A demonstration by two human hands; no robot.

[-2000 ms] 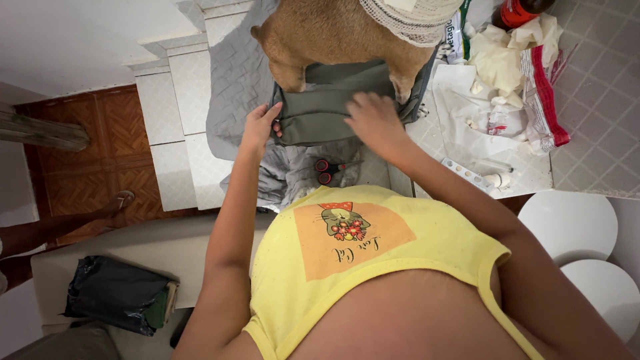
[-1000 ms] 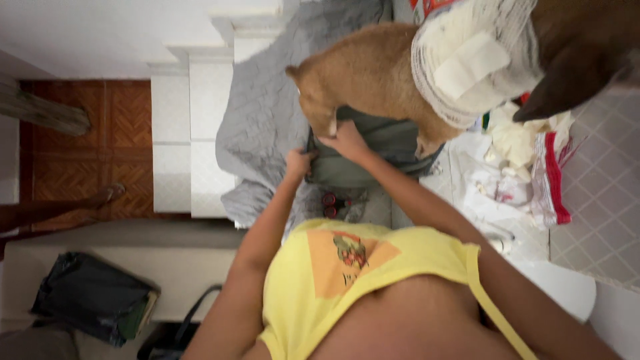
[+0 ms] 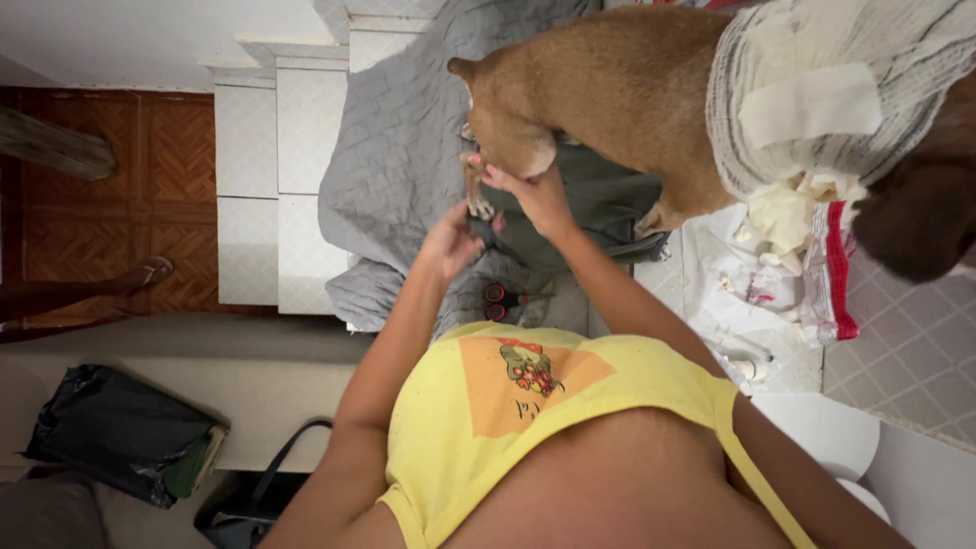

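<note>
A brown dog (image 3: 618,76) stands on the dark green cloth (image 3: 534,221) and the grey quilted blanket (image 3: 389,145). Bandaging (image 3: 812,103) with a white pad wraps the front of its body. My right hand (image 3: 537,191) is at the dog's hind leg, thumb and fingers around its lower part. Just below the paw (image 3: 479,207), my left hand (image 3: 456,240) is at the cloth's left edge, fingers curled and partly apart; whether it grips the cloth is unclear. Scissors with black and red handles (image 3: 499,301) lie on the surface near my shirt.
Crumpled wrappings (image 3: 778,221), a red-edged plastic package (image 3: 839,282) and a small white tube (image 3: 751,370) lie at the right. White tiled steps (image 3: 248,152) stand at the left. A black plastic bag (image 3: 122,427) rests on a bench, and another person's foot (image 3: 156,271) shows at far left.
The dog's hindquarters and legs have shifted over the cloth. My right hand has gone from the green cloth to the hind leg. The view has shifted.
</note>
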